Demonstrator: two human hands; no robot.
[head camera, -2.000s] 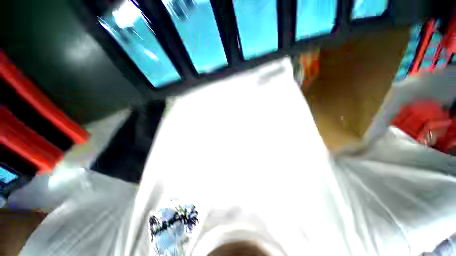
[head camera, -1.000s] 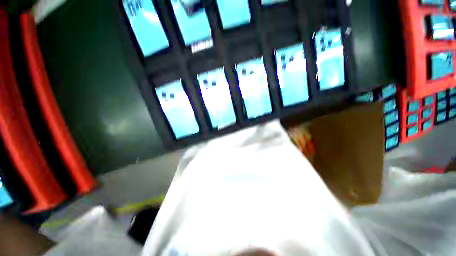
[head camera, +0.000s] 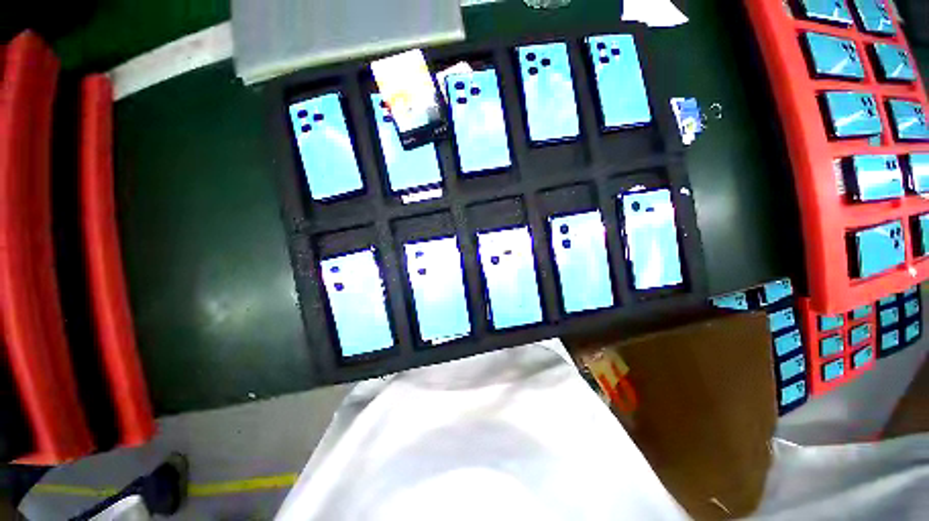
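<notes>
A black foam tray (head camera: 469, 198) lies on the dark green bench in front of me. It holds two rows of light-blue smartphones (head camera: 326, 148), lenses towards the far end. A white and black squeegee card (head camera: 407, 97) with orange print lies tilted over the second phone from the left in the far row. A small white piece shows at that phone's near edge. Neither my left hand nor my right hand can be seen in the frame.
A film stack (head camera: 341, 36) lies beyond the tray. Red trays stand at the left (head camera: 112, 254); a red foam tray (head camera: 805, 153) of phones is at the right. A binder clip (head camera: 689, 119) lies right of the black tray. An open cardboard box (head camera: 693, 407) is below the bench.
The view has swung up from my white smock to the bench. The whole black tray, the card on it and the film stack now show.
</notes>
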